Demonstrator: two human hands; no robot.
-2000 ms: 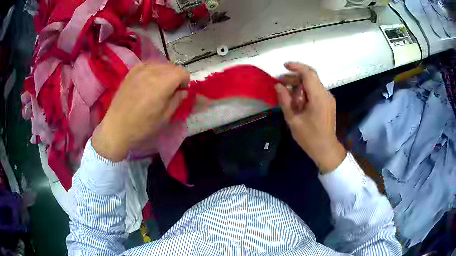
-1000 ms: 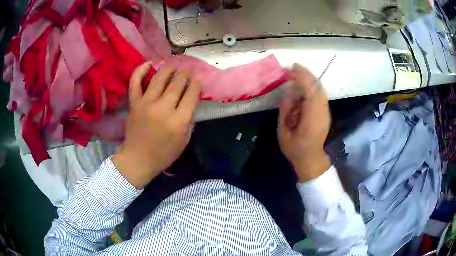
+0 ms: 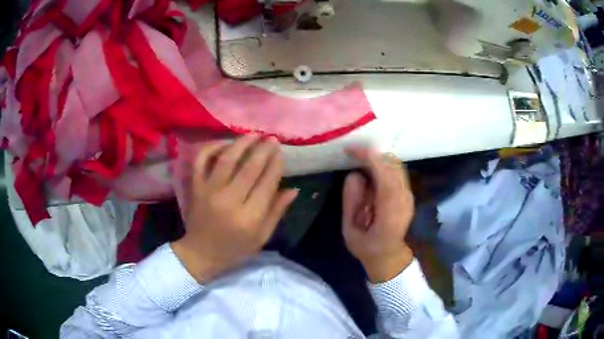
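Observation:
A curved collar band piece (image 3: 311, 119), dull pink on top with a red lower edge, lies on the pale machine bed (image 3: 437, 112). Its left end runs into the heap of red and pink pieces (image 3: 99, 86). My left hand (image 3: 238, 192) is below its left part, fingers spread, fingertips at the red edge; I cannot tell whether they grip anything. My right hand (image 3: 381, 212) is blurred, at the bed's front edge, off the band. Its fingers curl around a dark red-brown handle (image 3: 364, 205), likely the awl; no shaft shows.
A small white disc with a dark centre (image 3: 302, 73) lies at the bed's seam. The sewing machine head (image 3: 543, 20) is at the upper right. Light blue cut pieces (image 3: 503, 245) hang at the right. A white cloth or bag (image 3: 73, 238) bulges under the heap.
The band, earlier stretched between both hands, now lies pink side up on the bed. Both hands have moved down toward me, and my right hand has left the band's end.

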